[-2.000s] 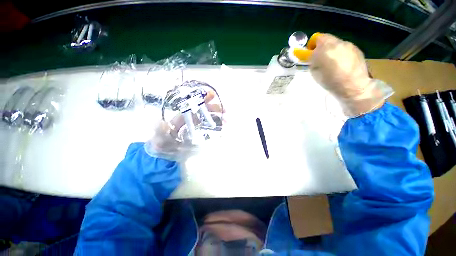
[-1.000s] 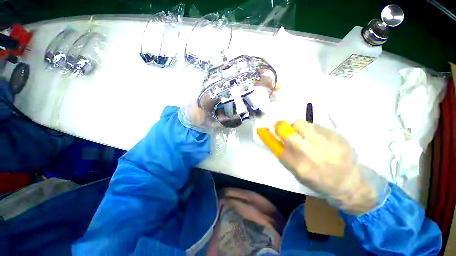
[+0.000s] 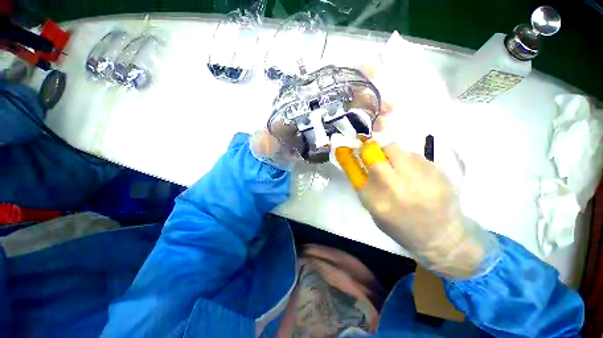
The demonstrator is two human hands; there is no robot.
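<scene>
The headset unit [image 3: 324,99], silver and dark with a thin dark arc and white strips, is held above the white table. My left hand [image 3: 281,142], in a clear glove, grips it from below and behind; most of its fingers are hidden by the unit. My right hand [image 3: 410,198], gloved with orange-yellow finger cots, pinches a small white wipe [image 3: 345,140] between the cots, at the unit's lower right side by the strips. A slim black tool [image 3: 430,148] lies on the table, partly hidden behind my right hand.
Waiting units [image 3: 228,49] in clear film stand along the far edge and at left. A pump bottle [image 3: 492,72] stands far right, with crumpled white wipes [image 3: 562,165] at the right end. A black oval object [image 3: 53,89] and red fixtures [image 3: 55,41] are far left.
My right hand has come from the pump bottle down to the unit, and the wipe is now at it. My left hand still holds the unit. The view has shifted.
</scene>
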